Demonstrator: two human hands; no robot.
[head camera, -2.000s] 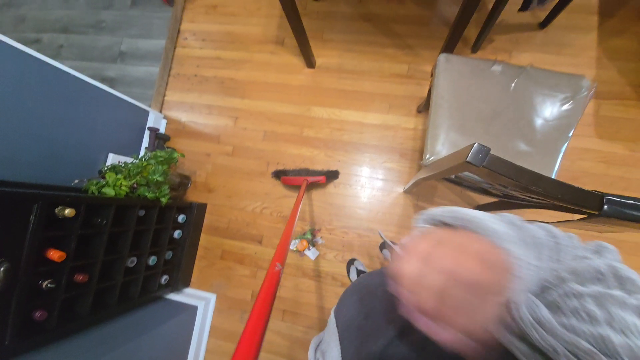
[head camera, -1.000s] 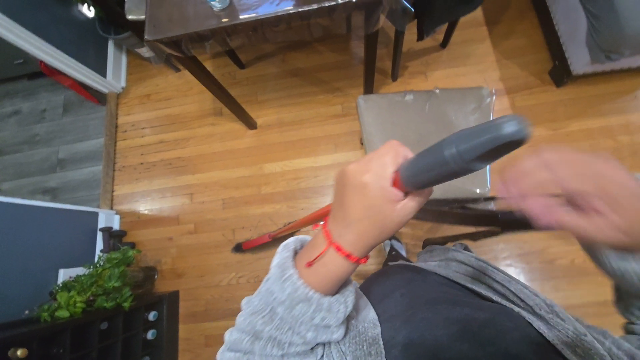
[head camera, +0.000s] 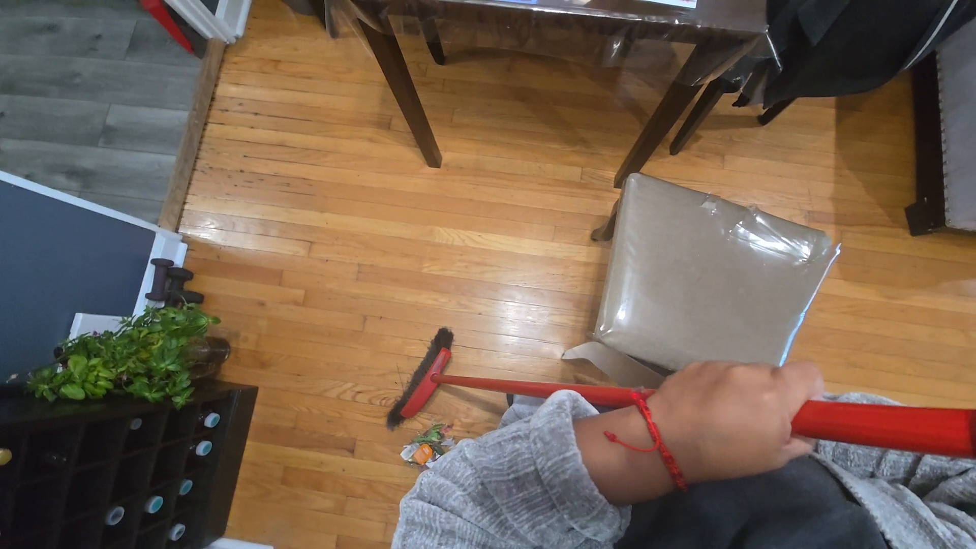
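Note:
My left hand (head camera: 724, 423), with a red cord bracelet at its wrist, is closed around the red handle of a broom (head camera: 884, 428). The handle runs left to a red broom head with dark bristles (head camera: 418, 381), which rests on the wooden floor. Just below the head lies a small pile of debris (head camera: 428, 446) with green, white and orange bits. My right hand is out of the frame; the handle leaves the view at the right edge.
A chair with a plastic-covered beige seat (head camera: 717, 274) stands close beyond my hand. Behind it is a dark table (head camera: 564, 19). A black bottle rack (head camera: 76, 465), a leafy green plant (head camera: 126, 354) and dumbbells (head camera: 169, 282) are at the left. Dark furniture (head camera: 926, 152) stands far right.
The broom's grey handle end, in view a second ago, is out of the frame. My right hand has left the view. The broom head and debris show again beside my left sleeve.

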